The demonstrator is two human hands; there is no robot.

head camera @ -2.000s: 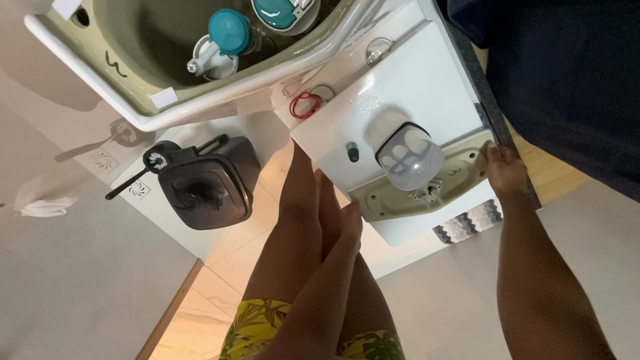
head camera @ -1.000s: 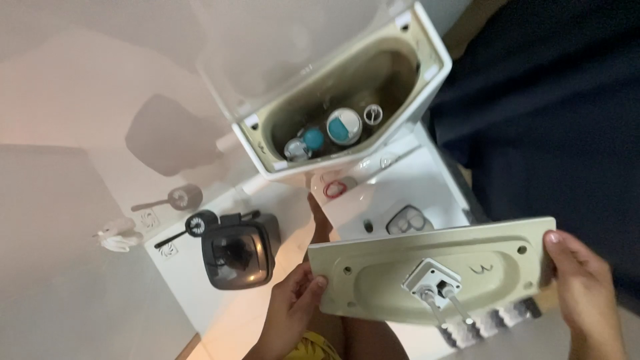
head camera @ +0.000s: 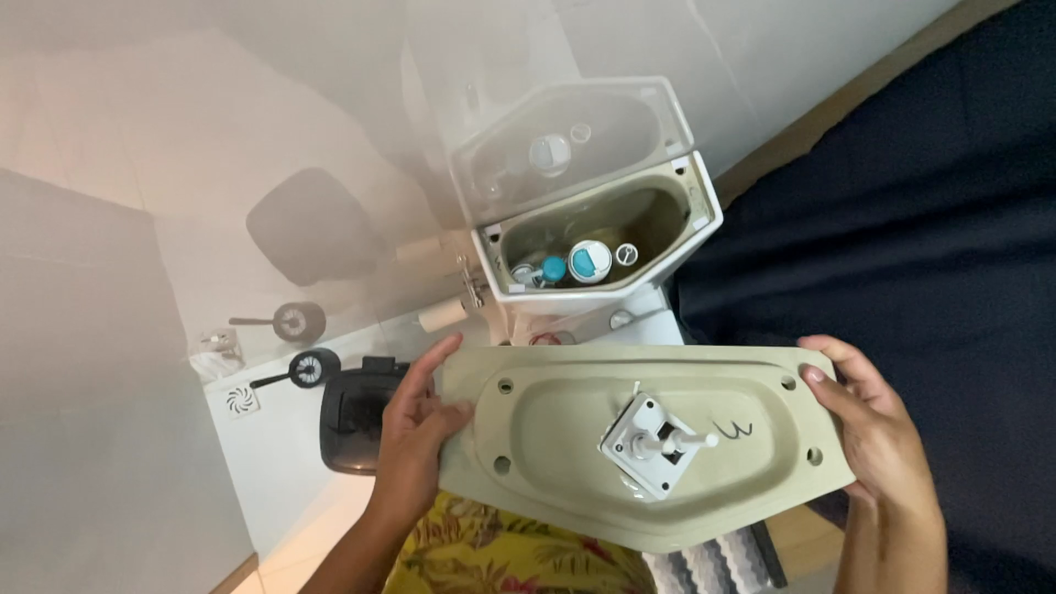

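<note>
Both hands hold a toilet tank lid [head camera: 561, 429], its beige underside turned toward me. My left hand [head camera: 417, 429] grips its left end, thumb on the underside. My right hand [head camera: 870, 421] grips the right end in the same way. A white plastic push-button mechanism [head camera: 652, 445] with two rods stands out from the middle of the underside, near a dark handwritten mark. Beyond the lid is the uncovered toilet tank [head camera: 714, 219]; inside it are a flush valve with a white and teal top [head camera: 590, 261] and a fill valve with a teal float [head camera: 553, 269].
A black waste bin [head camera: 351, 421] stands left of my left hand, beside a black toilet brush holder [head camera: 309, 369] and a floor drain [head camera: 242, 400]. A toilet paper roll [head camera: 443, 315] is at the wall. Dark blue cloth [head camera: 891, 223] hangs at right; a patterned mat [head camera: 714, 569] lies below.
The lid, on the white surface below the tank two seconds ago, is now raised in both hands with its underside facing me. The view has shifted widely.
</note>
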